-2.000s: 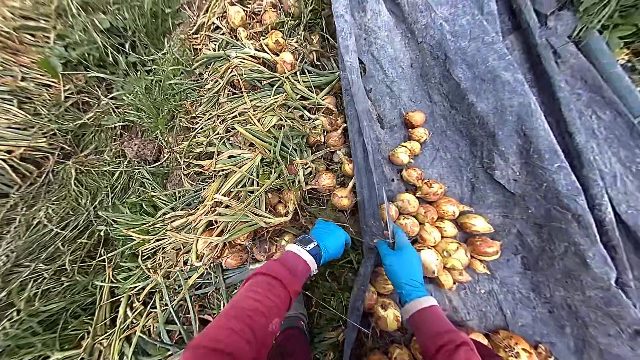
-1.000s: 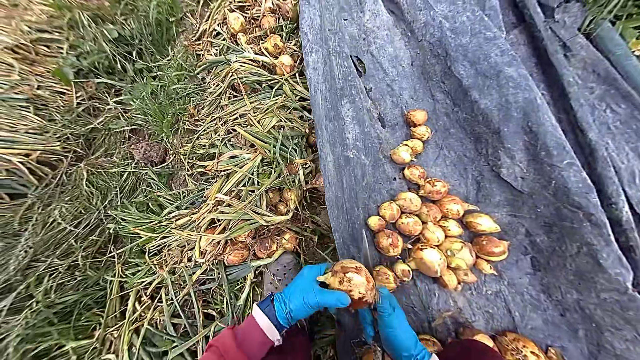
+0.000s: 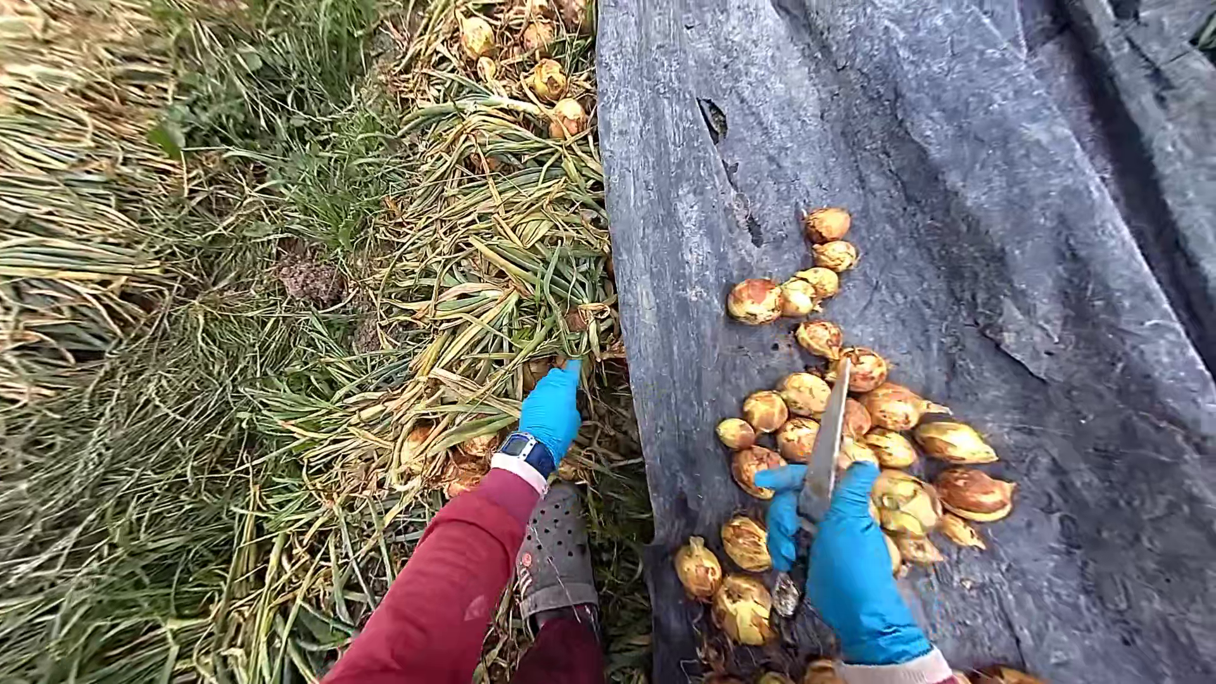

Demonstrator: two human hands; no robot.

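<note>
My left hand (image 3: 552, 410), in a blue glove with a wristwatch above it, reaches into the onion plants (image 3: 513, 332) left of the sheet; its fingertips are partly hidden among leaves, near an onion bulb. Over the dark fabric sheet (image 3: 684, 361), my right hand (image 3: 841, 541), also blue-gloved, grips a knife (image 3: 828, 437) whose blade points up and away from me. Beneath and around the blade lie several yellow onions (image 3: 805, 393) with their tops off. Nearer me, more onions (image 3: 743, 609) rest beside the right hand.
Several onions (image 3: 548, 80) with leaves lie along the sheet's left edge at the top. Grass (image 3: 323, 180) and a clod of soil (image 3: 310, 277) are at the left. A grey clog (image 3: 557, 551) on my foot stands beside the sheet. Folds run along the sheet's right side.
A second ago both hands were together around an onion at the sheet's edge. Now they are apart, the left among the plants, the right over the onion pile with the knife showing.
</note>
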